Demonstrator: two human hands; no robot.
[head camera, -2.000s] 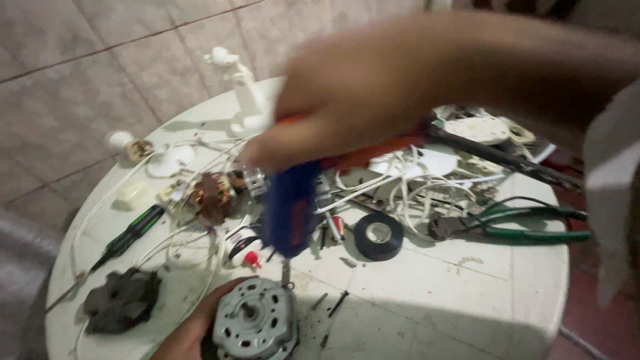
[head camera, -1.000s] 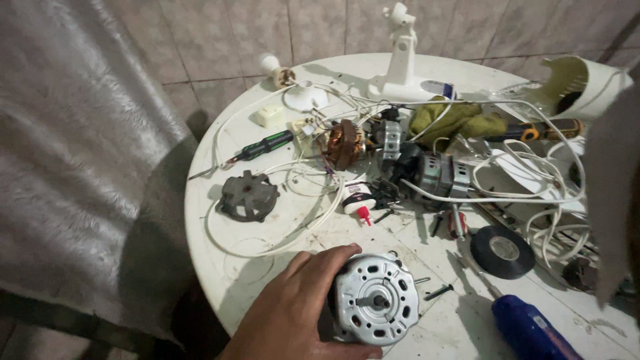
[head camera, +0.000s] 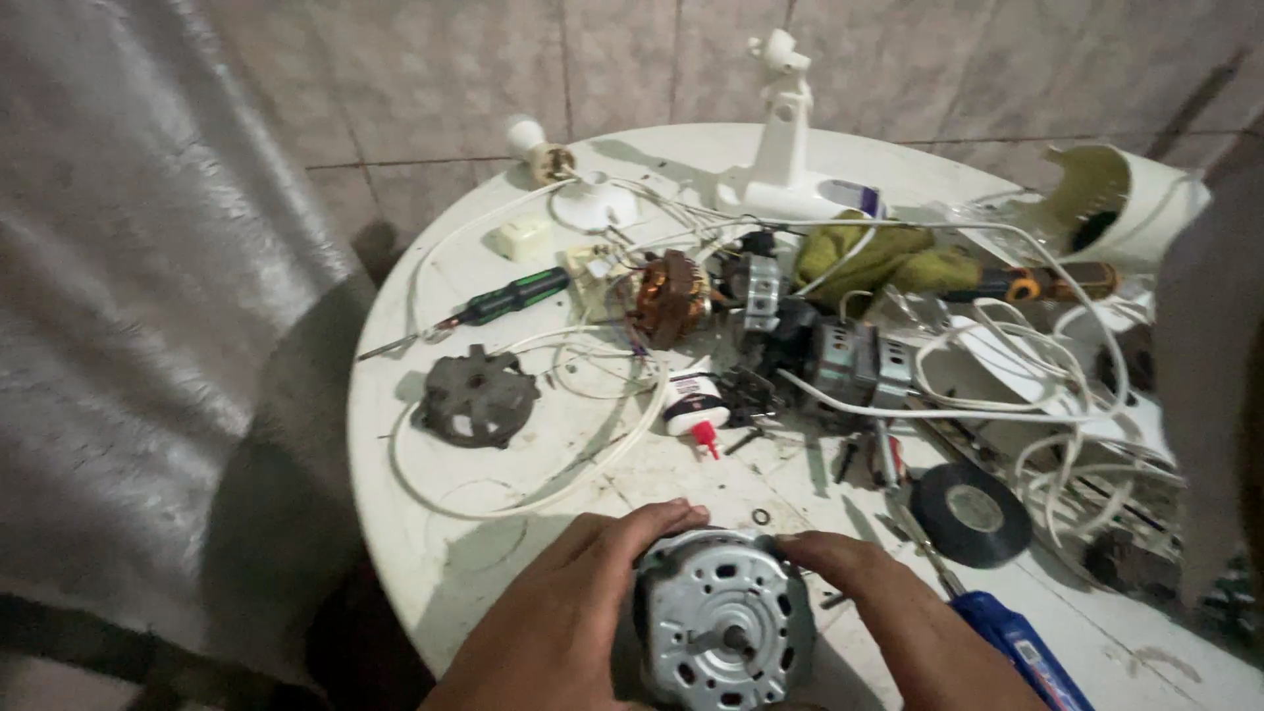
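Between both hands, near the bottom middle, is a round electric motor with a silver metal end cover (head camera: 716, 612) and a shaft facing up. My left hand (head camera: 563, 612) grips its left side, the fingertips at its upper rim. My right hand (head camera: 899, 622) curves round its right side, with a fingertip on the upper right rim. The lower part of the motor is cut off by the frame. Just right of my right hand lies a screwdriver with a blue handle (head camera: 1022, 647). A small black ring (head camera: 760, 516) lies beyond the motor.
On the white round table (head camera: 612, 484) stand a white fan stand (head camera: 780, 138), a copper motor winding (head camera: 671, 299), a dark round cover (head camera: 479, 395), a green-black screwdriver (head camera: 513, 294), a glue bottle (head camera: 696, 400), black tape (head camera: 971, 513), a second metal motor (head camera: 854, 365) and looped white cables.
The blue screwdriver, held up over the motor two seconds ago, lies on the table. My right hand has come onto the motor's right side, where one second ago only my left hand held it.
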